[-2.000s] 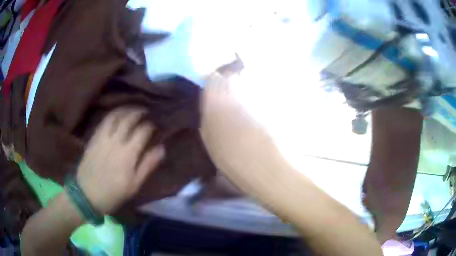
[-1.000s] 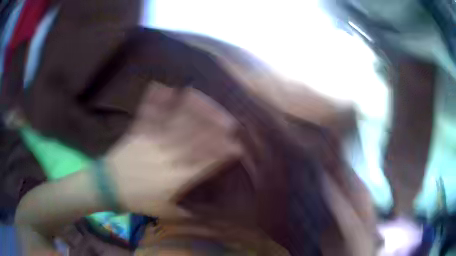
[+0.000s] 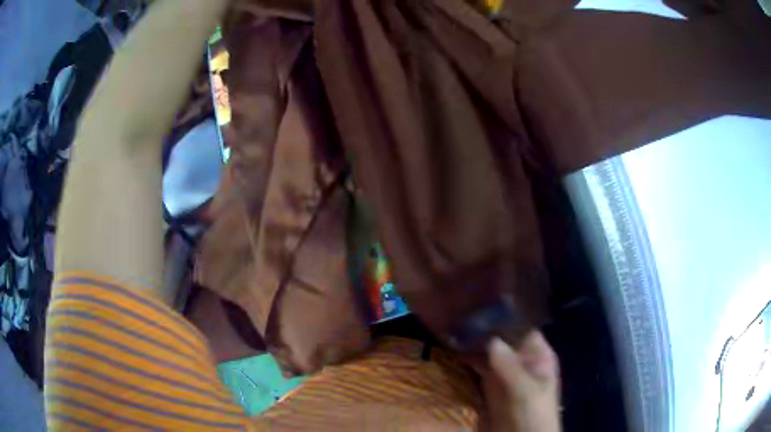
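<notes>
A large brown garment (image 3: 423, 152) hangs in folds across the middle of the view, over my lap. My right hand (image 3: 526, 375), low right of centre and blurred, pinches the garment's lower edge beside a small dark patch, perhaps a label (image 3: 486, 321). My left forearm runs up the left side to the top edge. My left hand is cut off there, so its hold cannot be seen. More brown cloth (image 3: 634, 84) stretches to the upper right, over the table.
The white table (image 3: 702, 202) curves down the right side, with a ruler strip (image 3: 621, 202) along its edge. Dark cloth or scraps (image 3: 25, 186) lie at the far left. A green surface (image 3: 258, 380) and a colourful printed item (image 3: 380, 283) show below and between the folds.
The view has swung off the machine, down to my lap and the table edge. The brown garment has come off the table and hangs before me. My left hand has left the picture.
</notes>
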